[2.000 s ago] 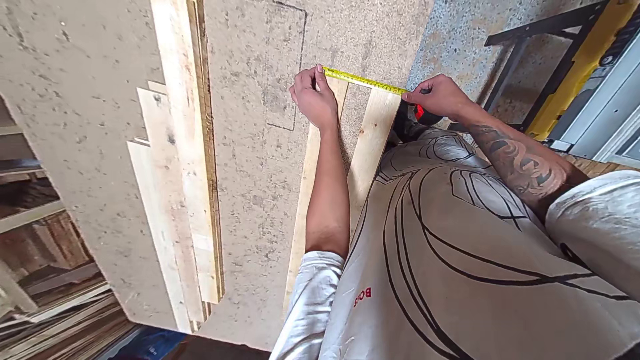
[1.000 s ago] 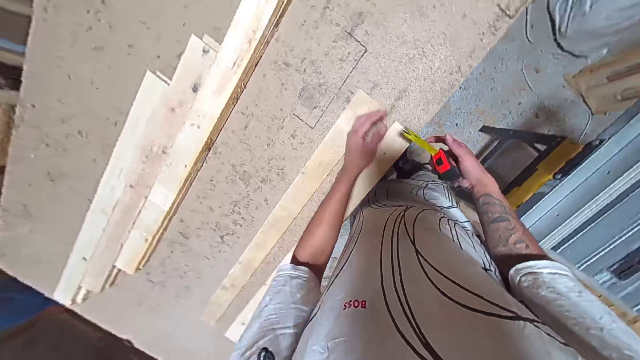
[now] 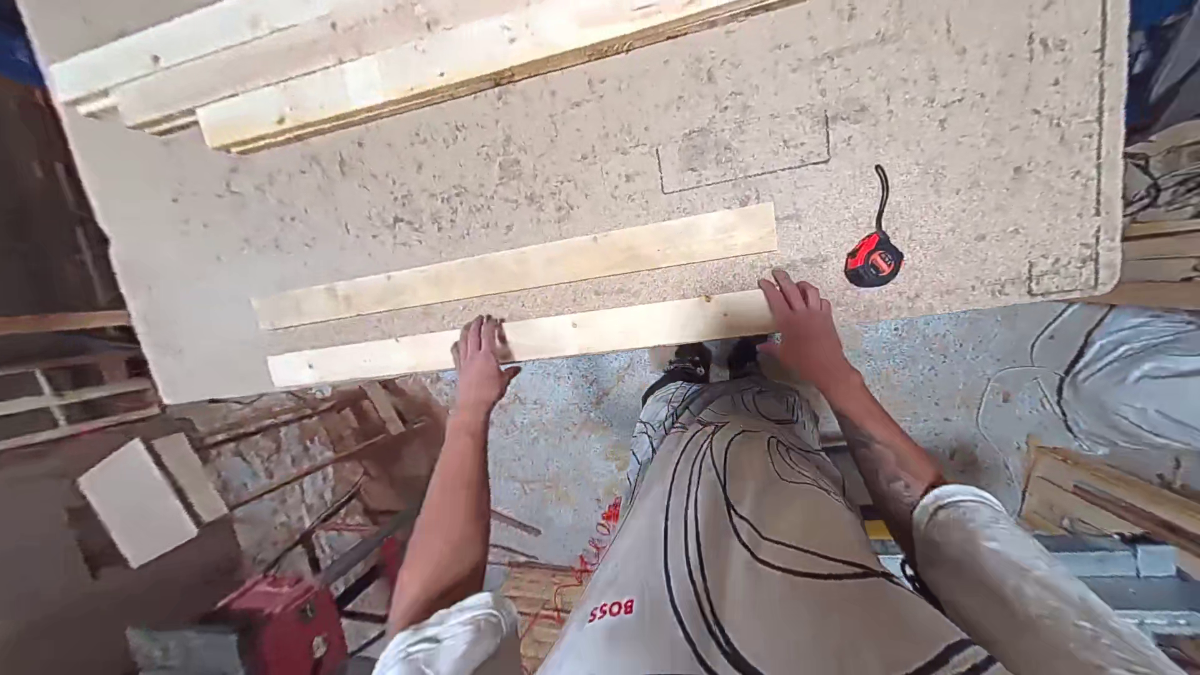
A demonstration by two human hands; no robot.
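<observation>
A light wooden board [image 3: 619, 328] lies along the near edge of the chipboard worktop [image 3: 525, 197]. My left hand [image 3: 483, 361] rests over its left half, fingers on top and thumb at the near edge. At its right end my right hand [image 3: 802, 323] grips the board, fingertips on top and thumb lower at the near side. A second wooden board [image 3: 525, 265] lies just beyond, nearly parallel, with a gap between them. The red and black tape measure [image 3: 874, 260] lies on the worktop right of both boards, its blade not showing, its black strap pointing away.
Several longer boards [image 3: 375, 80] are stacked at the far left of the worktop. A pencil-like outline is drawn near its middle. Below the near edge are the floor, a red case or machine [image 3: 281, 623] at lower left, and a wooden frame [image 3: 1106, 497] at lower right.
The tape measure has left my right hand and now lies on the worktop. That hand has moved onto the near board's right end; my left hand is further left along the board. The view has turned.
</observation>
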